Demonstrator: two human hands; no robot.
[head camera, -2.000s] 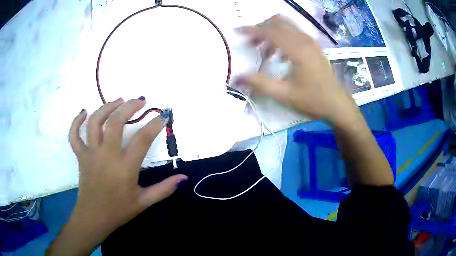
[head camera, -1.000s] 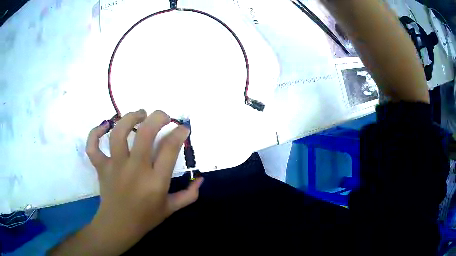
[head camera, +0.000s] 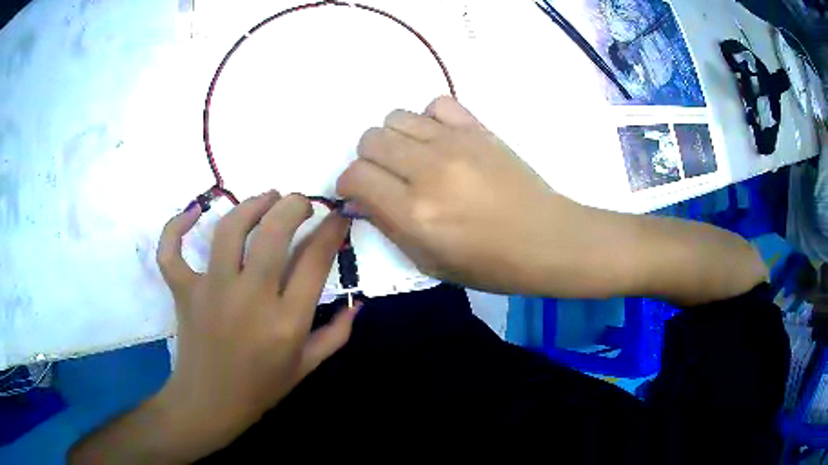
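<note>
A ring of red-and-black wire (head camera: 207, 118) lies on the white panel (head camera: 300, 100). A small dark connector (head camera: 208, 198) sits at the ring's left side, by my left little finger. The black lead-end connector (head camera: 349, 265) stands at the panel's near edge, with a pale stub below it. My left hand (head camera: 259, 281) is spread over the near wire, its index fingertip at the wire just above the lead-end connector. My right hand (head camera: 445, 195) is curled, its fingertips meeting the left index finger there. Whatever the right fingers pinch is hidden. The right hand covers the ring's right end.
Dark tweezers (head camera: 586, 50) lie on the picture sheet (head camera: 663, 113) at the right. A black bracket-like item (head camera: 758, 95) lies at the far right of the bench. A blue stool (head camera: 604, 336) stands below the bench edge, and a blue item (head camera: 32, 413) is at lower left.
My right hand has come back from the upper right to the wire beside my left index finger. The thin white cable seen earlier no longer shows. The panel has shifted slightly upward in view.
</note>
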